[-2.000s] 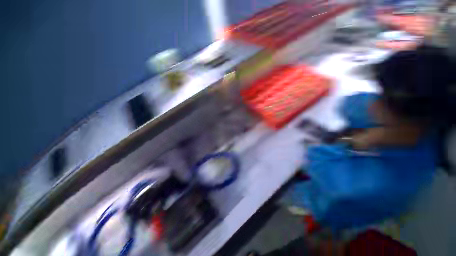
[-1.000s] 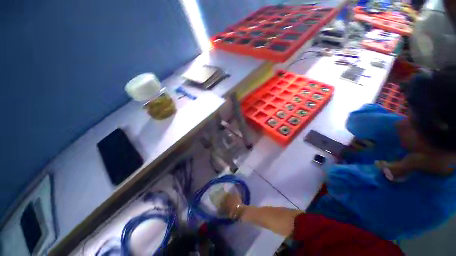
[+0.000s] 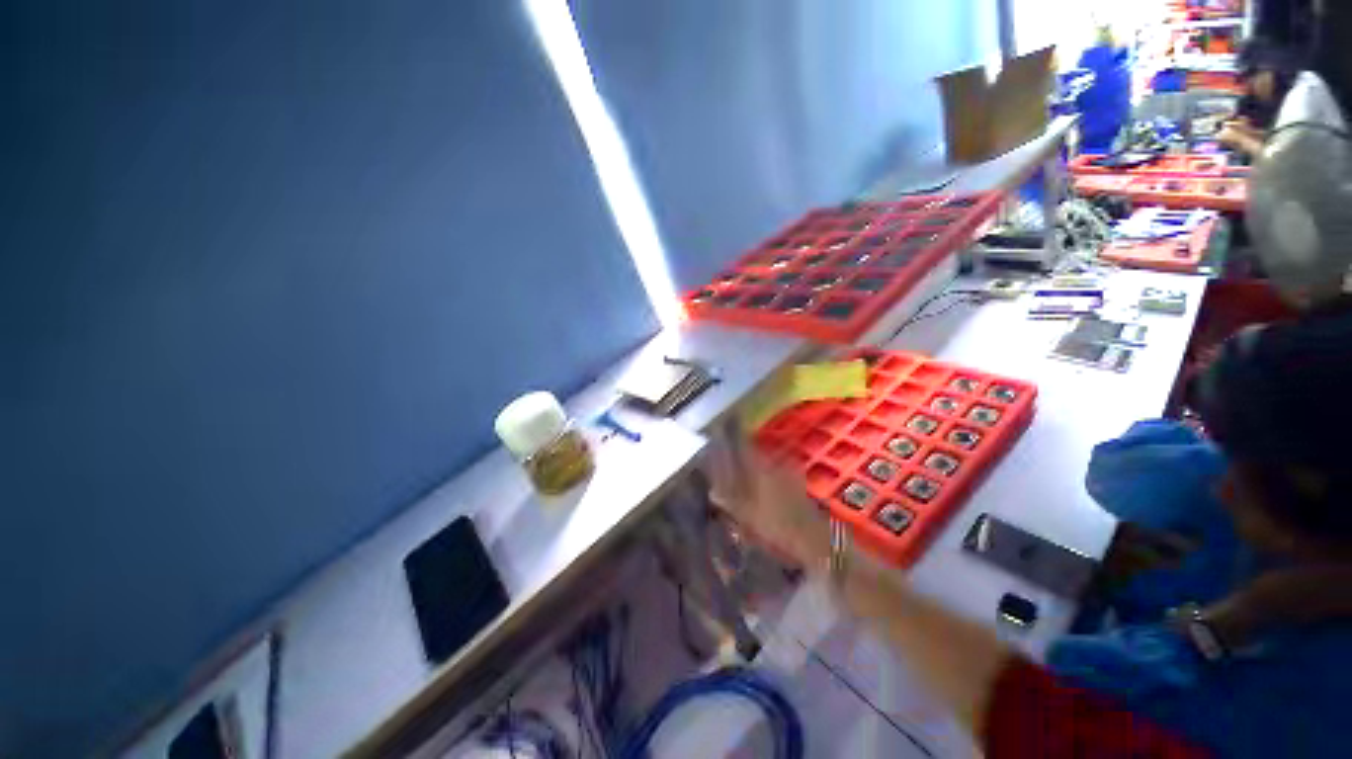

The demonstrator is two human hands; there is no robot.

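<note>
My right hand (image 3: 779,504), in a red sleeve, reaches in from the lower right. It is blurred, at the left front edge of the red-orange compartment tray (image 3: 949,478), below the raised shelf's edge. Its fingers are unclear, and I cannot tell whether it holds anything. The tray has small square units in several cells; other cells are empty. A yellow piece (image 3: 830,381) shows at the tray's back left corner. My left hand is not in view.
A dark phone (image 3: 455,589), a lidded jar (image 3: 546,445) and stacked cards (image 3: 667,384) lie on the shelf. Blue cables (image 3: 719,690) coil below. A co-worker in a blue smock (image 3: 1157,475) sits right, beside a phone (image 3: 1034,555) and small dark square (image 3: 1017,610).
The view has tilted up, showing more of the line behind. My right hand has moved from the blue cable coil up and away to the compartment tray's left front edge.
</note>
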